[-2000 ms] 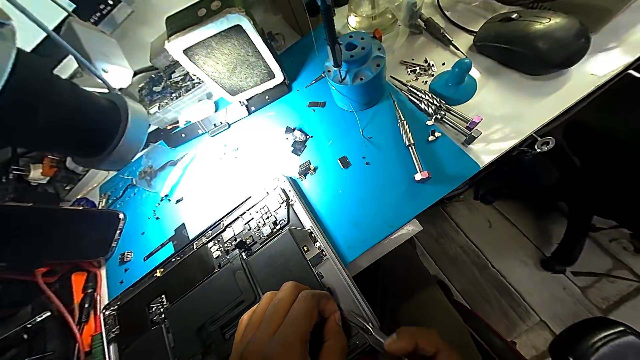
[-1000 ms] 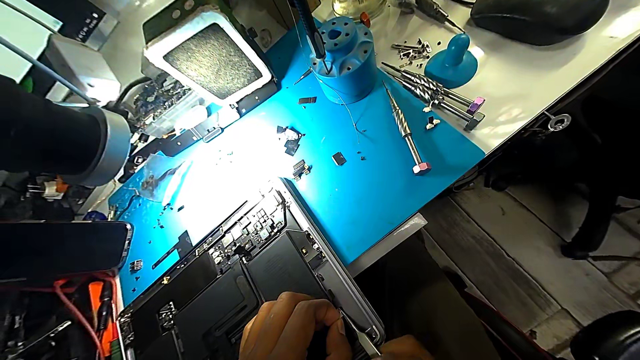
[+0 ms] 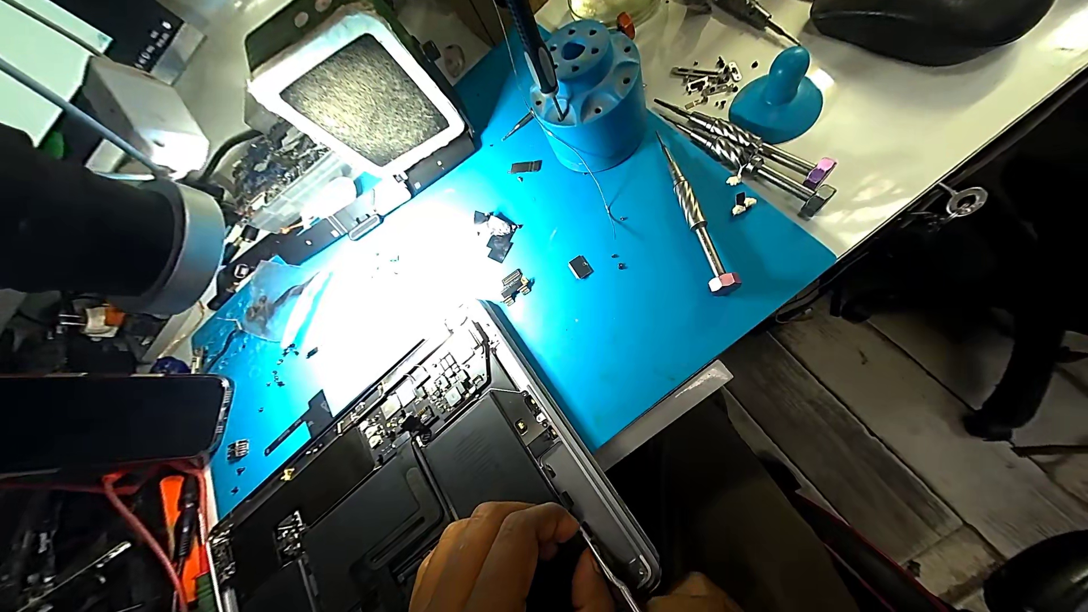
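An opened laptop [image 3: 484,459], its circuit board and black battery cells exposed, lies tilted across the lower left of a blue work mat [image 3: 663,340]. My left hand [image 3: 501,552] rests over the batteries near the laptop's right edge, fingers curled; whether it grips something is hidden. A thin metal tool [image 3: 608,568], perhaps tweezers, runs along that edge between my hands. My right hand [image 3: 693,593] shows only in part at the bottom edge, around the tool's near end. A screwdriver [image 3: 699,221] lies on the mat beyond the laptop.
Small parts [image 3: 514,285] lie scattered on the mat. A blue round tool holder [image 3: 595,98], more screwdrivers [image 3: 748,153] and a black mouse [image 3: 935,25] are at the back right. A square lit device [image 3: 365,102] stands at the back. A dark cylindrical device [image 3: 93,229] and a phone [image 3: 110,421] are at left.
The view has shifted slightly. My hands stay by the laptop's right edge with the thin tool between them; nothing else has plainly changed.
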